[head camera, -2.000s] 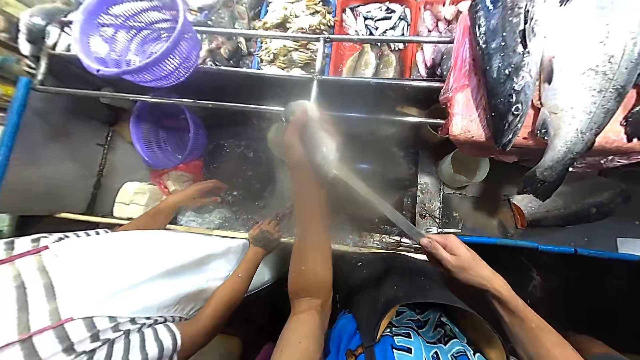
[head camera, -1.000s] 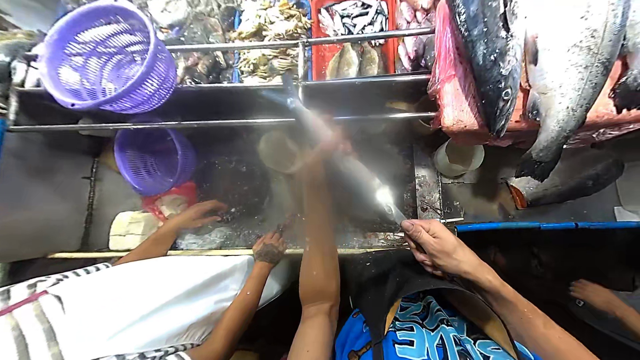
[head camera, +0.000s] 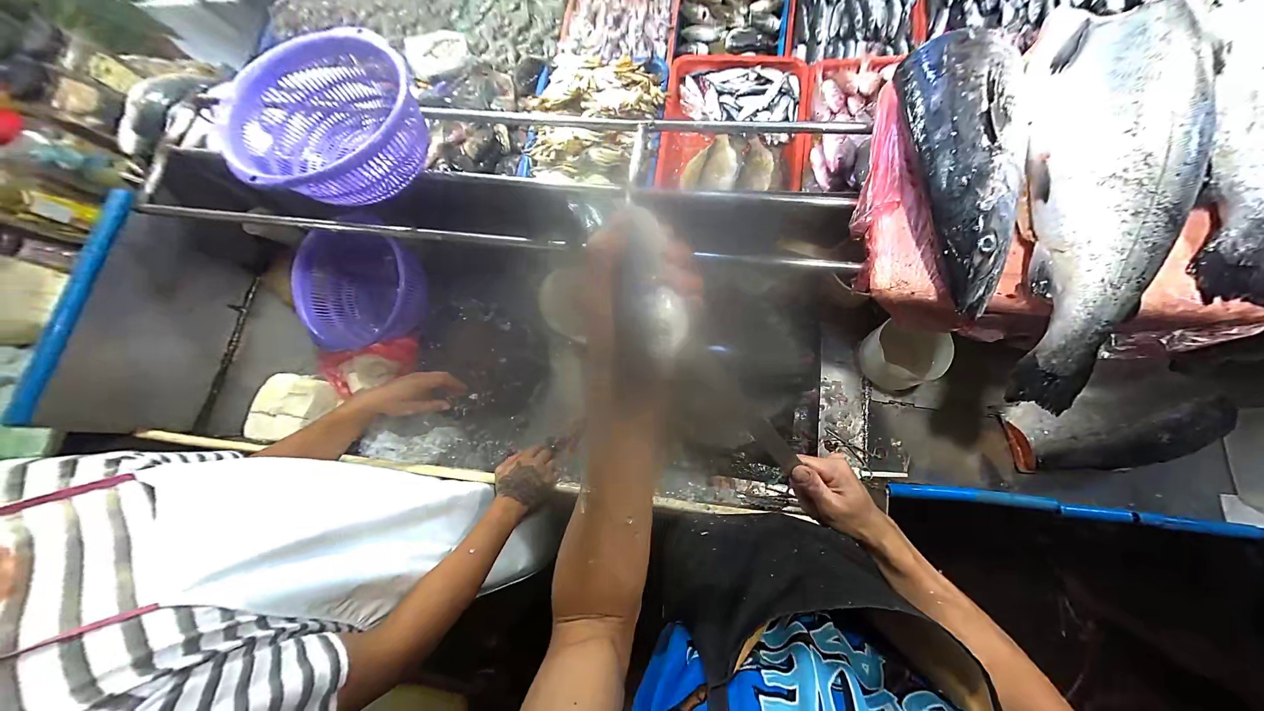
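My left hand (head camera: 612, 272) is raised over the trough of the metal stall and is shut on a small silvery fish (head camera: 647, 296); a smudge on the lens blurs both. My right hand (head camera: 837, 494), lower right at the trough's near edge, grips the end of a long flat metal blade (head camera: 773, 444), whose far part fades into the blur; the tool's exact kind cannot be told. Behind my left hand a whitish round container (head camera: 563, 304) shows faintly. A white bucket (head camera: 906, 355) stands beyond my right hand.
At left a co-worker's two hands are at the trough, near a purple basket (head camera: 357, 288). Another purple basket (head camera: 321, 117) rests on metal rails (head camera: 494, 239). Large fish (head camera: 1126, 148) lie at right; red trays (head camera: 733, 65) of small fish stand behind.
The blade, earlier seen stretching up toward my left hand, now shows only a short part by my right hand. The fish in my left hand now stands nearly upright in view.
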